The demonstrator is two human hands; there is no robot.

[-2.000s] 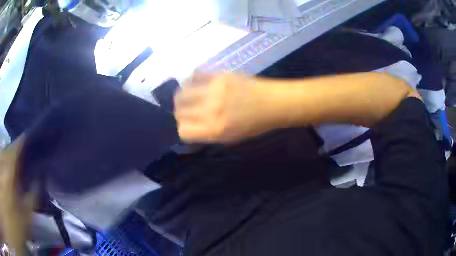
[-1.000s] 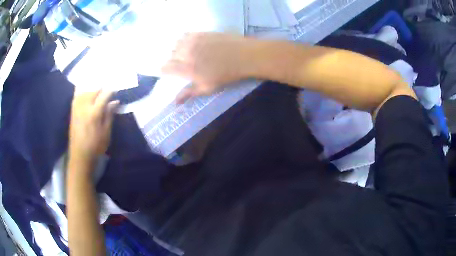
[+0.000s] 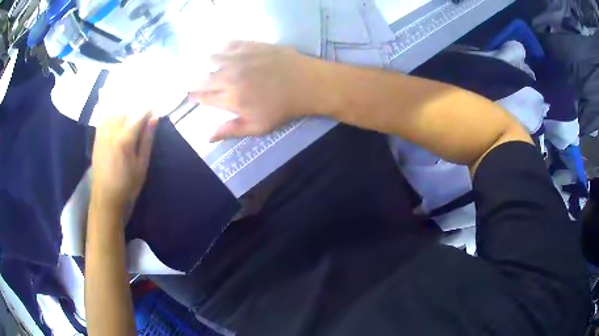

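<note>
A navy garment panel (image 3: 180, 197) joined to white cloth hangs over the table's front edge at the left. My left hand (image 3: 123, 147) lies flat on it near the machine, fingers pointing up toward the glare. My right hand (image 3: 246, 92) rests palm down on the pale cloth to the right, fingers spread toward the left hand, nothing seen held in it. A dark strip (image 3: 95, 95) crosses white cloth at the upper left. The needle area and the right fingertips' contact are washed out by glare.
Sewing machine parts (image 3: 125, 29) stand at the upper left. Pale cut pieces (image 3: 354, 29) lie at the back by the ruler-marked table edge (image 3: 263, 154). A navy and white bundle (image 3: 433, 174) is right of my lap. A blue basket (image 3: 164, 315) is below left.
My hands have come onto the cloth at the table and stay close to their places of a second ago. The navy panel's corner now lies spread and visible beside my left hand.
</note>
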